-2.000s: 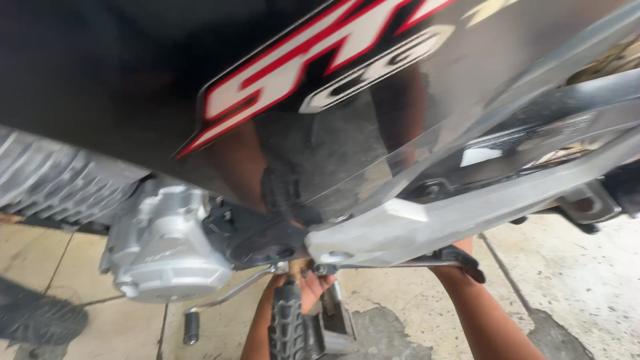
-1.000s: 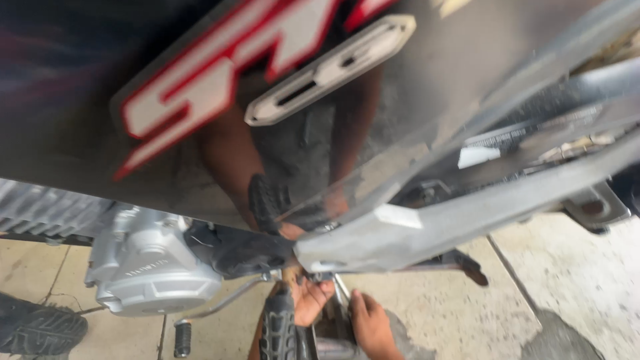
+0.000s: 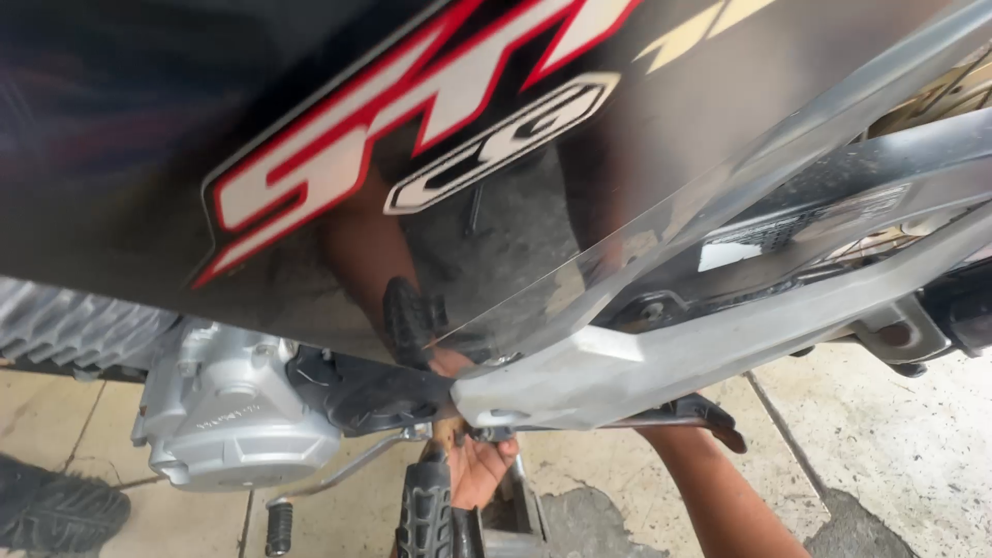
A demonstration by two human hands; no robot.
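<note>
A motorcycle's glossy black side panel (image 3: 496, 201) fills the upper view and mirrors both arms. My left hand (image 3: 479, 469) is under the silver frame cover (image 3: 666, 360), behind the rubber footpeg (image 3: 426, 508); its fingers are curled upward at the bracket by the peg, and whether they hold anything is hidden. A metal bar (image 3: 531, 496) stands just right of that hand. My right forearm reaches up beneath the motorcycle near a dark lever end (image 3: 721, 422); the right hand itself is hidden behind the bodywork.
The silver engine cover (image 3: 240, 411) and finned cylinder (image 3: 77, 325) are at left, with a rubber-tipped foot lever (image 3: 279, 527) below. A black shoe or boot (image 3: 58, 504) is at the lower left on the tiled floor (image 3: 860, 418), which has grey patches.
My right hand, beside the metal bar one second ago, has moved right and up behind the bodywork. My left hand stays near the footpeg.
</note>
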